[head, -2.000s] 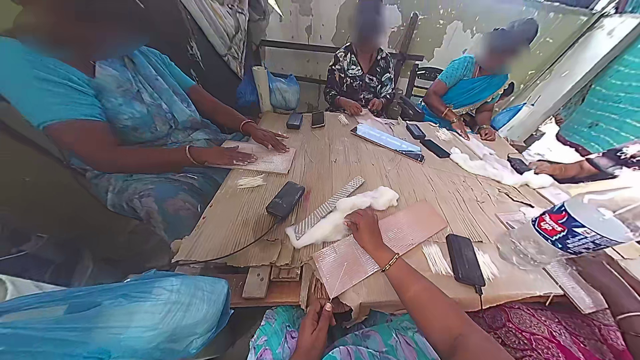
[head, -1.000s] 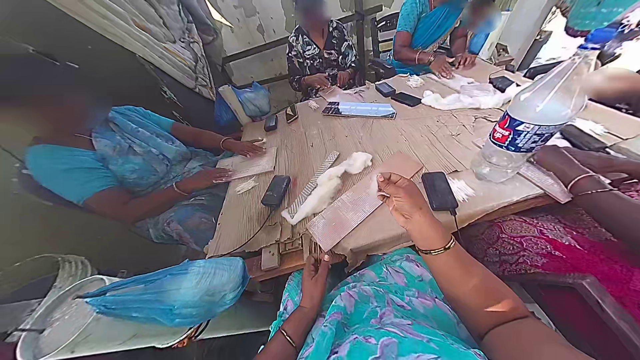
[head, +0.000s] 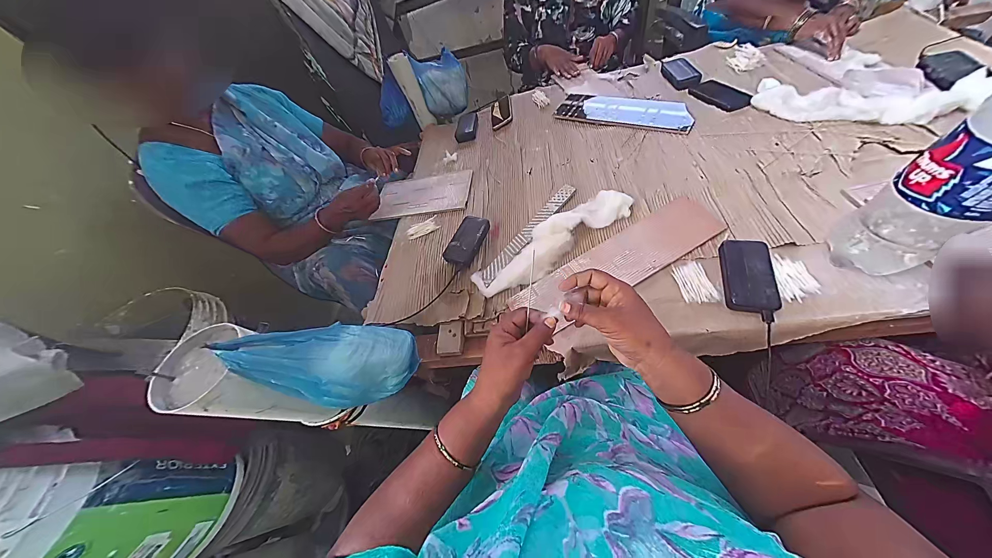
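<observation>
My left hand [head: 518, 341] grips a thin straight stick [head: 531, 283] that stands nearly upright between its fingers. Close beside it, the fingertips of my right hand [head: 608, 310] pinch a small white tuft of cotton [head: 559, 310]. Both hands meet over the near table edge, in front of a flat pinkish board [head: 659, 236] with fine ridges. A long loose strand of cotton wool [head: 554, 232] lies left of the board, partly over a perforated metal strip [head: 518, 256]. Rolled white wicks [head: 694, 283] lie right of the board, on both sides of a black box with a cable [head: 749, 275].
Corrugated cardboard [head: 496, 170] covers the table. A large plastic bottle [head: 907, 194] stands at the right. Another black box [head: 466, 240], phones [head: 719, 95] and a shiny panel [head: 625, 112] lie farther off. Co-workers sit around. A blue plastic bag [head: 325, 364] rests on a bucket at the left.
My right hand has come off the board and now meets my left hand, which has risen from below the table edge. The view has shifted. The co-worker at the left has lifted their hands from their board.
</observation>
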